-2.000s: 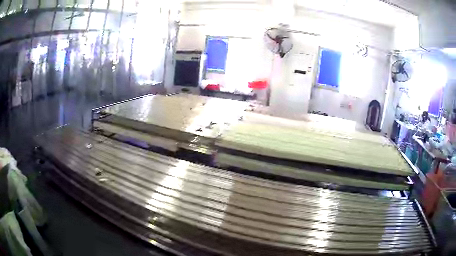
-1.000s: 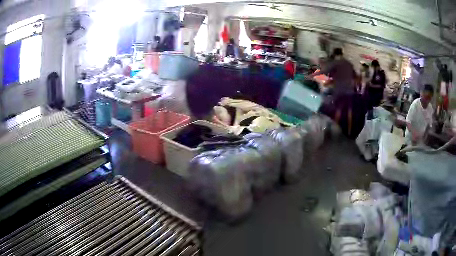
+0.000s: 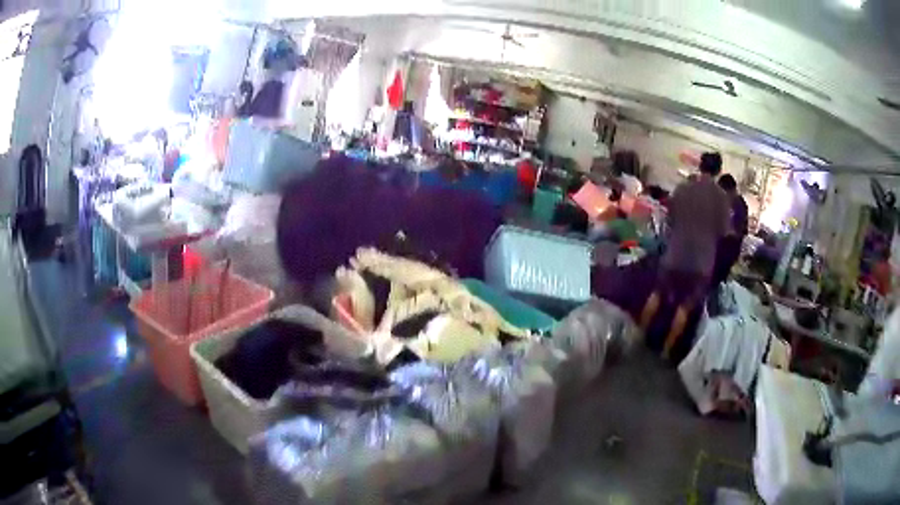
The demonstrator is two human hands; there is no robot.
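Observation:
Neither of my hands is in the picture. Nearest in front of me stands a row of clear plastic bags [image 3: 444,424] with greyish contents, running from the bottom centre back to the right. Behind them is a white crate [image 3: 229,409] with dark cloth [image 3: 266,355] in it. An orange-pink crate [image 3: 168,345] stands to its left. Cream and black cloth [image 3: 434,306] is heaped in crates behind the bags. What the bags hold cannot be made out clearly.
A person [image 3: 694,227] stands at the back right, another partly behind. A light blue crate [image 3: 538,264] lies tilted beside a large dark purple heap [image 3: 385,217]. White cloth [image 3: 730,345] and a white block-shaped thing [image 3: 794,434] are at right. Rack edges show at far left.
The view has swung right, away from the metal-rod racks, which now barely show at the left edge. The crates and bags appear nearer. The person in white at right is mostly out of view.

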